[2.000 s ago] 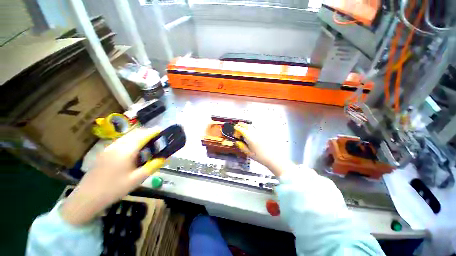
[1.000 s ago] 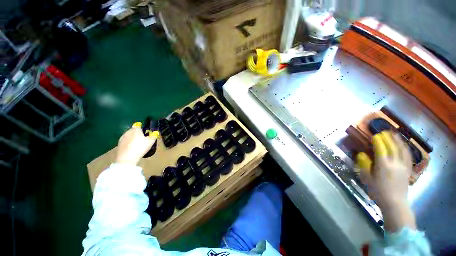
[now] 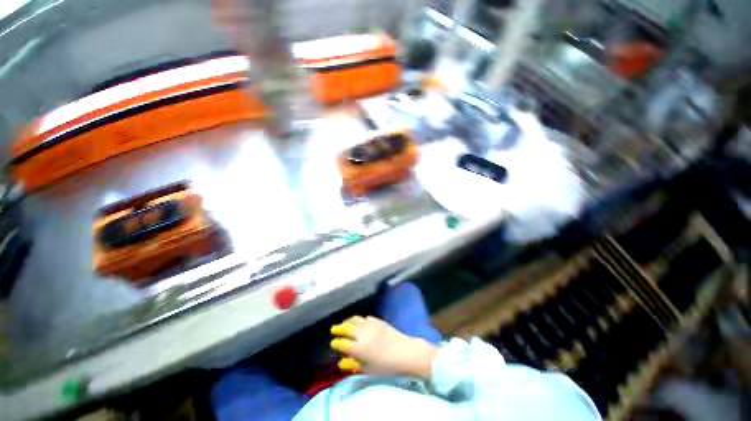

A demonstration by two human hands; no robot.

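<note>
My right hand point(image 3: 375, 345), with yellow fingertips, is above my lap in front of the machine's front rail. It looks empty, with its fingers apart. My left hand is out of the picture. A black housing point(image 3: 144, 224) lies on the left orange fixture point(image 3: 156, 255). Another black housing point(image 3: 378, 149) sits on the right orange fixture point(image 3: 380, 176). A single black housing point(image 3: 482, 168) lies on the white sheet point(image 3: 535, 185) at the right end. The picture is blurred.
The front rail point(image 3: 214, 325) carries a red button point(image 3: 286, 297) and green buttons point(image 3: 75, 389) at its ends. The long orange beam point(image 3: 132, 127) is behind the fixtures. Rows of black housings point(image 3: 568, 316) in cardboard stand at the lower right. Crumpled clear bags point(image 3: 486, 119) are at the right.
The view has swung from the left cardboard stack to the right. My right hand has left the housing on the left fixture and is above my lap. My left hand has gone out of view.
</note>
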